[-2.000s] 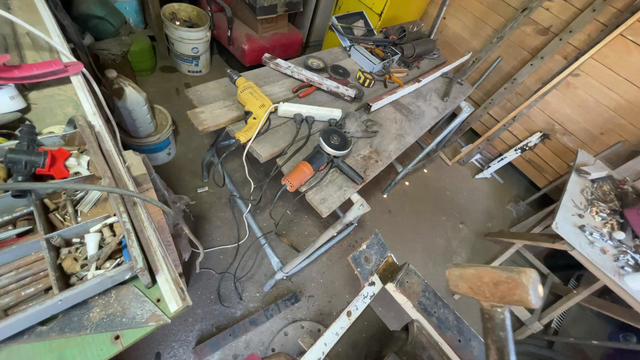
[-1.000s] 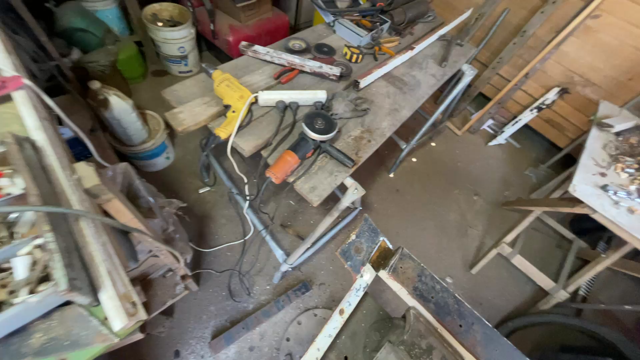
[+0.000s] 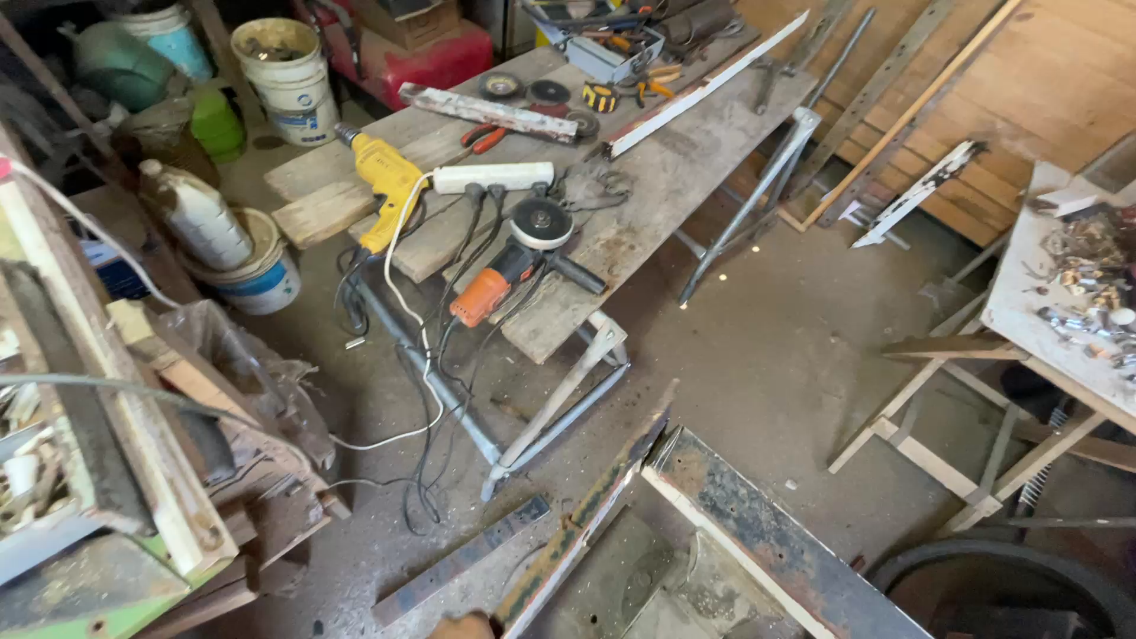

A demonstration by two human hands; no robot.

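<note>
My left hand [image 3: 461, 626] shows only in part at the bottom edge of the head view, on the lower end of a rusty, paint-flaked steel angle bar [image 3: 581, 524]; most of its grip is cut off. The bar slants up and its far part lies against the corner of a dark steel frame with white edges [image 3: 763, 524]. My right hand is out of view. A flat dark metal strip [image 3: 461, 561] lies on the floor left of the bar.
Beyond stands a plank bench [image 3: 674, 186] on metal legs, bearing an orange angle grinder [image 3: 484, 297], a yellow drill [image 3: 388, 182], a white power strip [image 3: 493, 177] and a tape measure [image 3: 601, 97]. Cables trail to the floor. Buckets [image 3: 284, 89] stand left, a hardware-strewn table [image 3: 1021, 293] right.
The claw-less hammer head seen at the lower right two seconds ago is out of view. The angle bar has turned over and shifted at the frame's corner, and my left hand has come into view.
</note>
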